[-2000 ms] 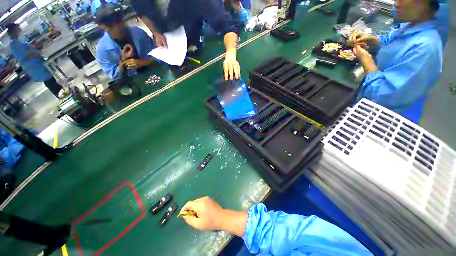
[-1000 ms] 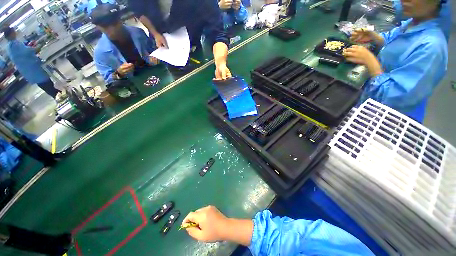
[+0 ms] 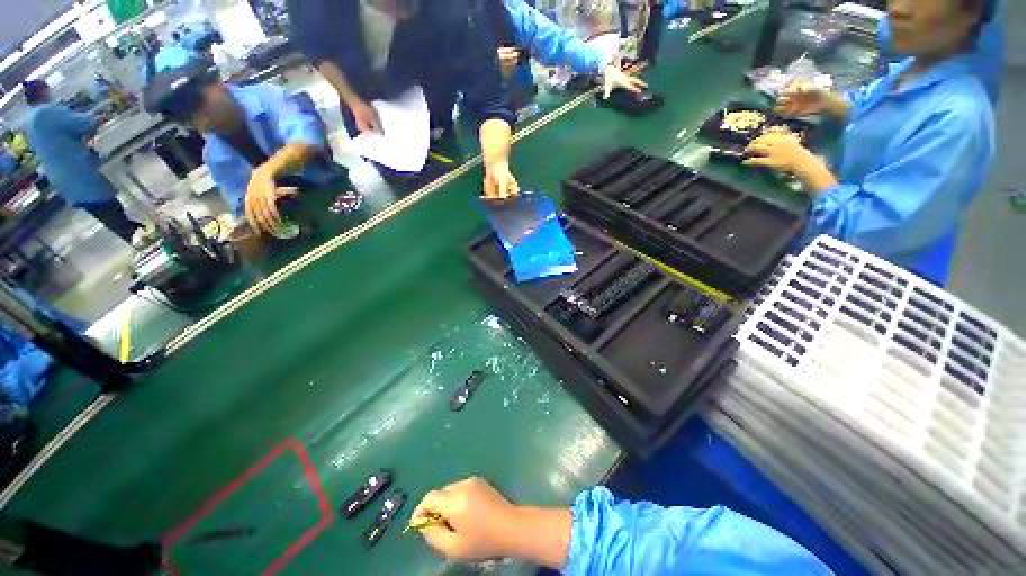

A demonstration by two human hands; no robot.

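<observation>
My right hand (image 3: 478, 520) is at the bottom middle, closed around tweezers with a yellow handle (image 3: 423, 523), above the green bench. Two small black modules lie just left of it: one (image 3: 367, 493) and another (image 3: 386, 516) near the tweezer tip. A third black module (image 3: 467, 390) lies farther up the bench. A blue film sheet with a dark strip area (image 3: 538, 246) rests over the black tray stack's corner; the hand of a person across the bench touches its top edge. My left hand is not in view.
Black tray stacks (image 3: 647, 377) with slots stand right of centre. A white grid tray stack (image 3: 900, 371) is at the right. A red tape rectangle (image 3: 329, 495) with a thin black bar (image 3: 219, 534) is lower left. Clear scraps (image 3: 506, 358) lie on the bench. Workers sit and stand around it.
The view has shifted slightly. My right hand stays beside the modules with the tweezers. The person across still has a hand at the blue sheet. Another worker's arm now reaches in at the top.
</observation>
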